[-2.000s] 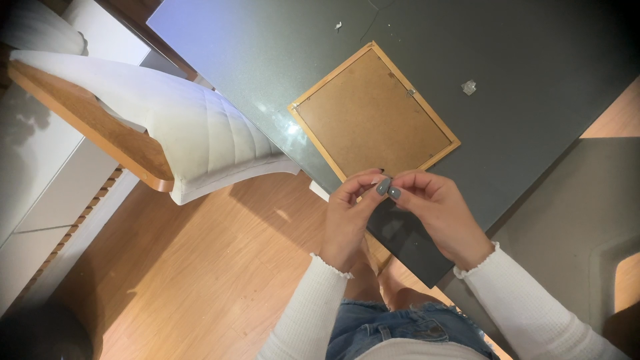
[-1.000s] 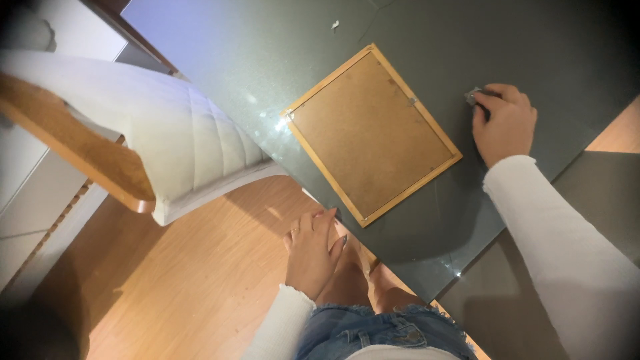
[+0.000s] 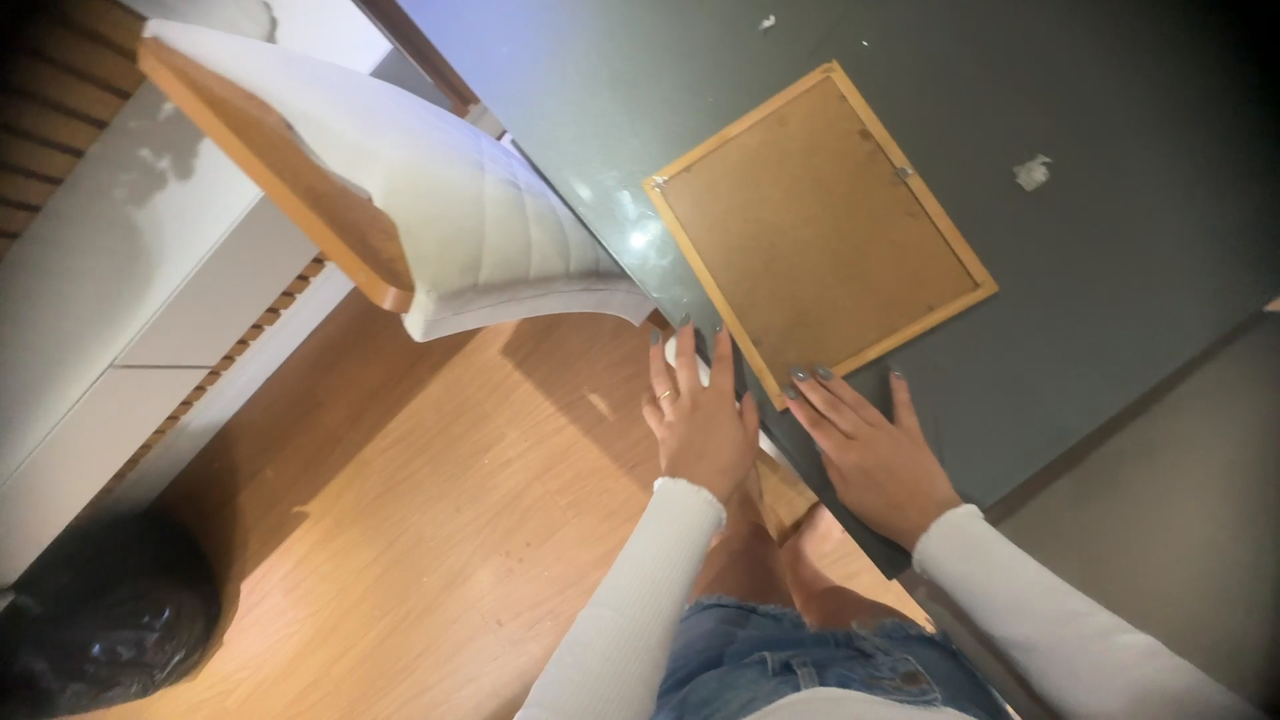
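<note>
A square wooden picture frame (image 3: 820,235) lies on the dark table (image 3: 1100,330), its brown backing board facing up. Small metal clips show along its edges. My right hand (image 3: 880,455) rests with its fingertips on the frame's near corner, fingers spread and nothing held. Just left of that corner, my left hand (image 3: 705,415) is at the table's edge, palm down, fingers apart and empty, with a ring on one finger. A crumpled whitish scrap (image 3: 1033,172) lies on the table right of the frame.
A padded white chair (image 3: 480,220) with a wooden back edge stands against the table's left side. Another small white scrap (image 3: 766,22) is near the top. White drawers (image 3: 180,330) stand at far left, a black plastic bag (image 3: 120,615) on the wood floor at lower left.
My right hand has come from the crumpled scrap, where it was a second ago, to the frame's near corner. My left hand has moved up to the table's edge beside the frame.
</note>
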